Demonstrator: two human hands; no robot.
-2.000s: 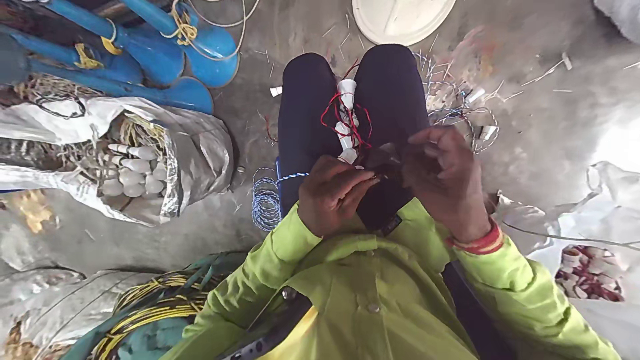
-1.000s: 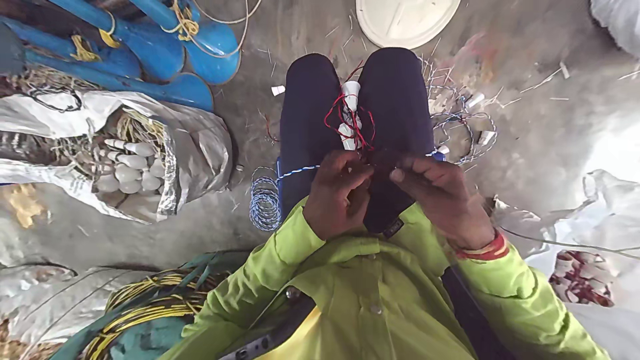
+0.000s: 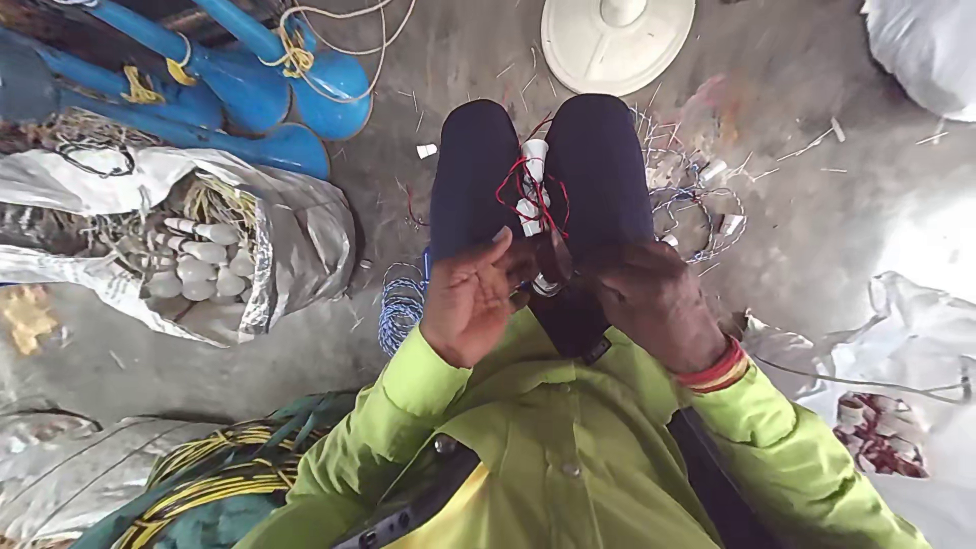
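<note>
My left hand (image 3: 480, 293) is above my lap, palm partly turned up, its fingers close to a small dark item with a whitish round part (image 3: 545, 286) that I cannot make out. My right hand (image 3: 656, 301), with a red and yellow band at the wrist, is bent just right of it; its fingertips are dark and blurred. White plastic bulb holders (image 3: 535, 160) with thin red wires (image 3: 566, 206) lie between my thighs, just beyond the hands. A coil of blue-and-white twisted wire (image 3: 400, 309) is beside my left thigh.
Blue metal horn-shaped pieces (image 3: 332, 95) lie at the upper left, above an open sack (image 3: 305, 244) of white bulbs (image 3: 197, 276). A round white lid (image 3: 618, 46) is ahead. Loose wires with white holders (image 3: 730, 223) lie right. Yellow-black cable (image 3: 221, 480) is lower left; white sheeting (image 3: 900, 328) is right.
My left hand has turned palm-up with its fingers spread. My hands were close together at a dark item; the blue-and-white wire strand across my lap is no longer seen there.
</note>
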